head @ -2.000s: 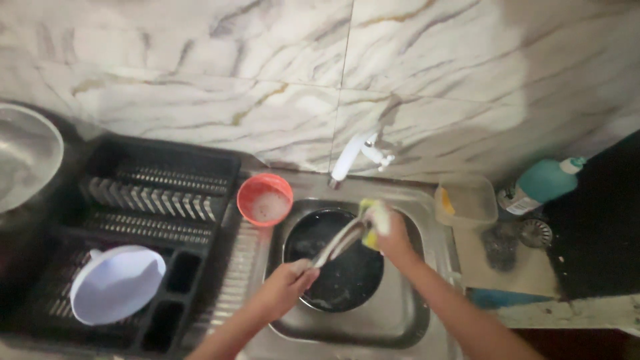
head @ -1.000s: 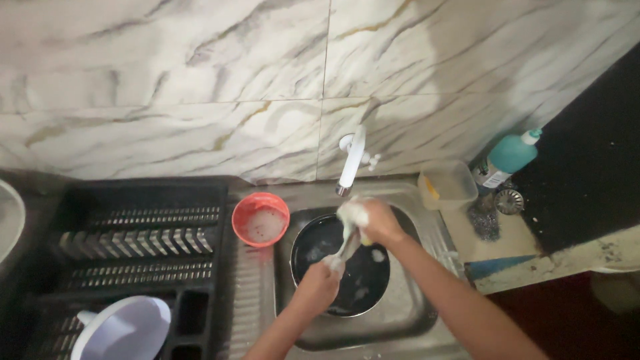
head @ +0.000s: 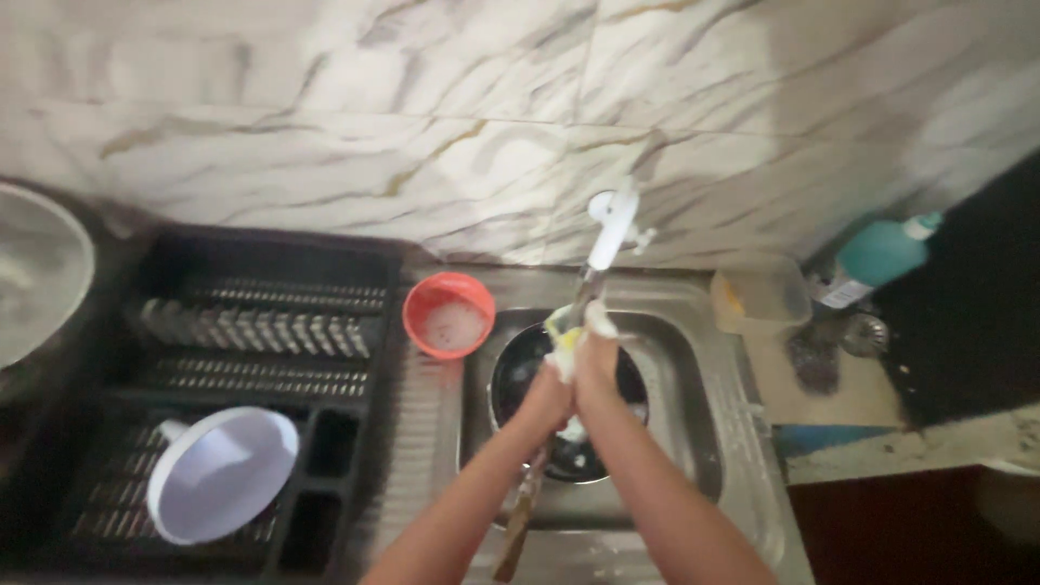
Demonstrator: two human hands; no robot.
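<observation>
My left hand [head: 548,402] and my right hand [head: 597,357] are close together over a dark round pan [head: 508,382] in the steel sink. Between them is a long utensil with a brown handle [head: 516,536] that slants down toward me. A soapy yellow and green sponge [head: 565,329] is pressed against the utensil at my fingers, with white foam on it. The utensil's upper end is partly hidden by the hands and blurred. A white tap [head: 613,231] stands just above my hands.
A red cup [head: 449,317] of soapy water sits at the sink's left edge. Farther left is a black dish rack [head: 382,325] with a white bowl [head: 223,475]. On the right are a clear plastic container [head: 764,296], a steel scourer [head: 815,357], a strainer [head: 865,335] and a teal bottle [head: 881,252].
My hands have come together on the utensil. Its brown handle now extends below them toward me.
</observation>
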